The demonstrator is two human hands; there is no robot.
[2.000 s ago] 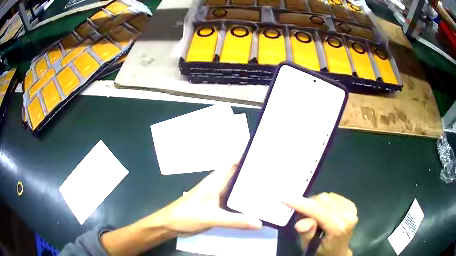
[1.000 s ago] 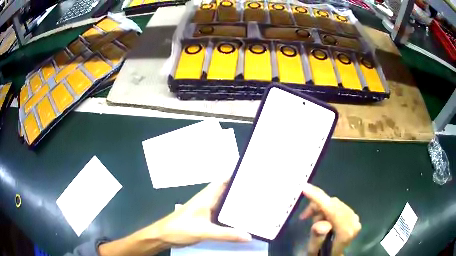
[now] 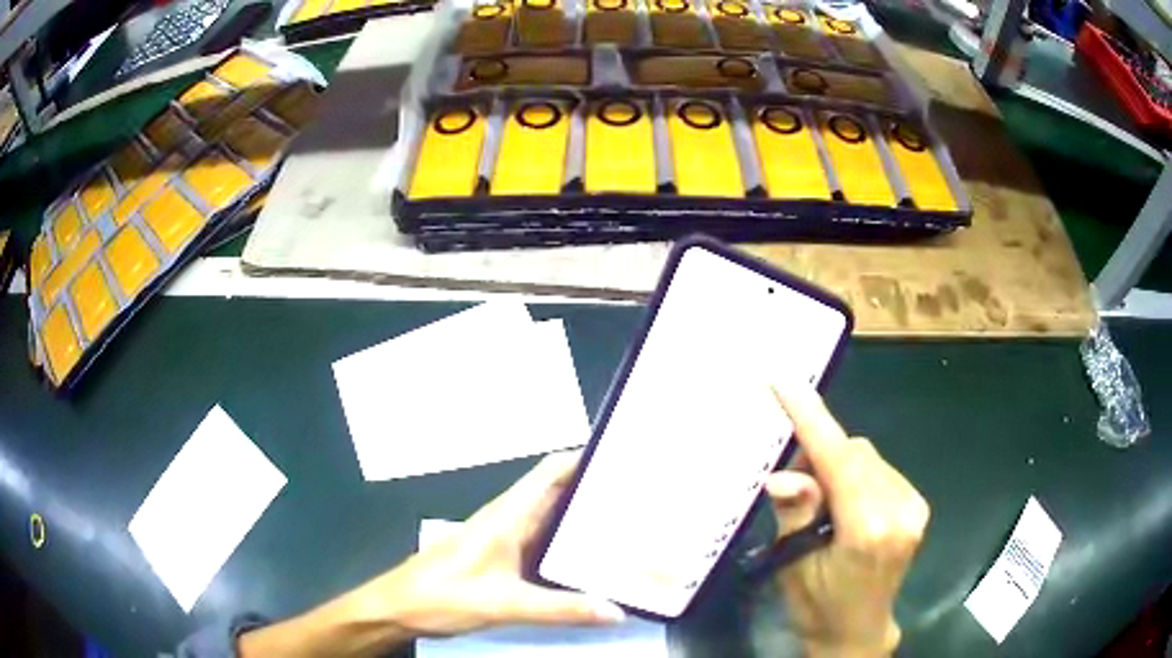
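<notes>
A large smartphone (image 3: 701, 431) with a dark purple edge and a bright white screen is held tilted in my left hand (image 3: 495, 566), which grips its lower left part. My right hand (image 3: 848, 533) is at the phone's right side, its index fingertip over the upper right part of the screen. A dark marker pen (image 3: 794, 546) is tucked in my right hand. A white paper sheet (image 3: 546, 641) lies under my left hand, partly hidden. Overlapping blank white sheets (image 3: 456, 396) lie behind the phone on the dark green bench top.
Stacked trays of yellow parts (image 3: 617, 154) rest on boards (image 3: 1028, 289) at the back. A tilted tray (image 3: 142, 231) is at left. A blank sheet (image 3: 206, 508) and small yellow ring (image 3: 36, 530) are at left; a printed slip (image 3: 1015, 569) and crumpled clear plastic (image 3: 1113, 390) at right.
My right index finger has moved up the screen from the phone's lower right area. The bench things have shifted left in view, and the phone sits lower than two seconds ago.
</notes>
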